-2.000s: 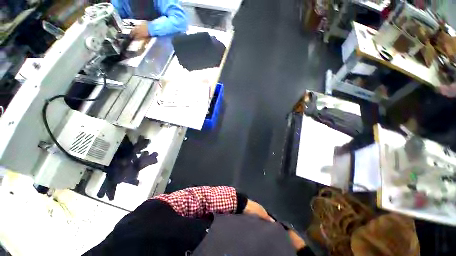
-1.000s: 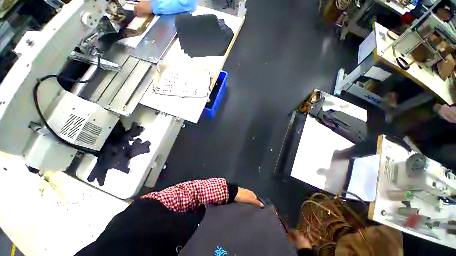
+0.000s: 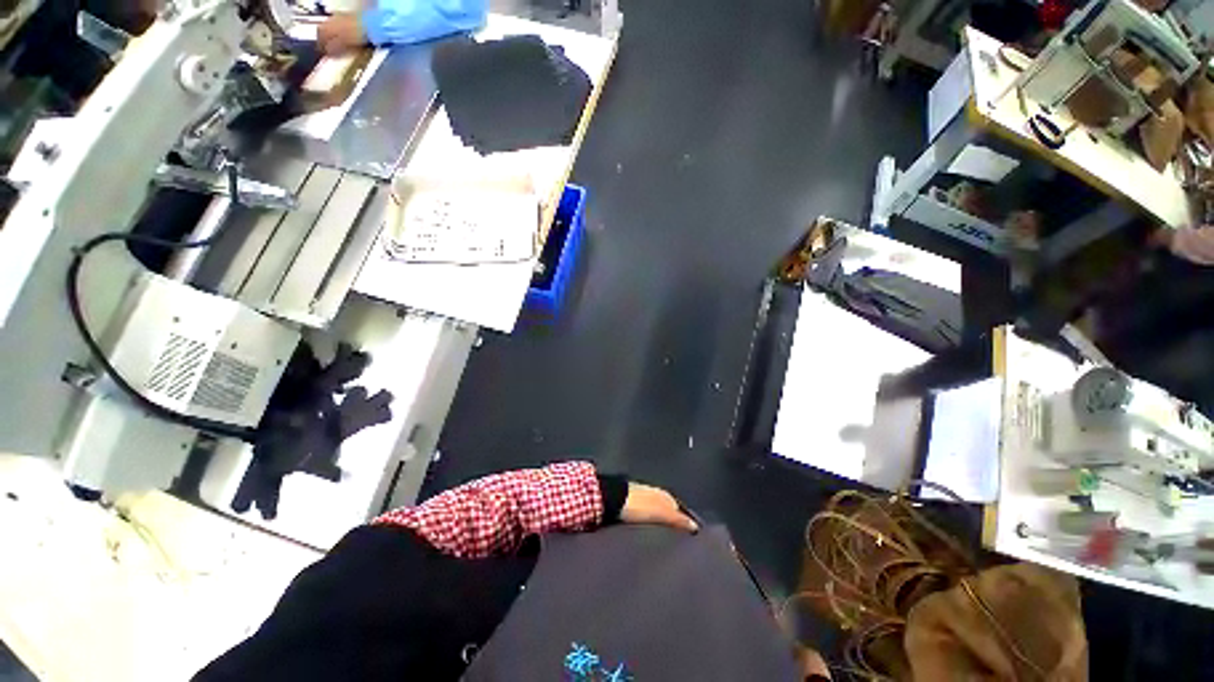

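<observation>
My left hand [image 3: 655, 506], below a red-and-white check sleeve with a black cuff, reaches across the front of my dark grey apron [image 3: 639, 586]. Its fingertips meet a thin dark edge, and whether it holds anything is unclear. Only a small bit of my right hand [image 3: 809, 664] shows at the bottom edge, and its fingers are hidden. Brown bags [image 3: 999, 626] with long thin straps [image 3: 872, 540] lie slumped at the lower right, beyond my right hand.
A large pattern sewing machine [image 3: 200, 353] stands left, with black gloves [image 3: 313, 426], black fabric pieces [image 3: 513, 93] and a paper sheet [image 3: 466, 224]. A blue bin [image 3: 559, 253] is on the floor. A blue-sleeved person works behind. Right are a white-topped table [image 3: 852, 400] and a sewing machine [image 3: 1132, 413].
The view has shifted, with the machine lower and further left than two seconds ago. My right hand shows less than one second ago. The blue-sleeved arm stays by the machine.
</observation>
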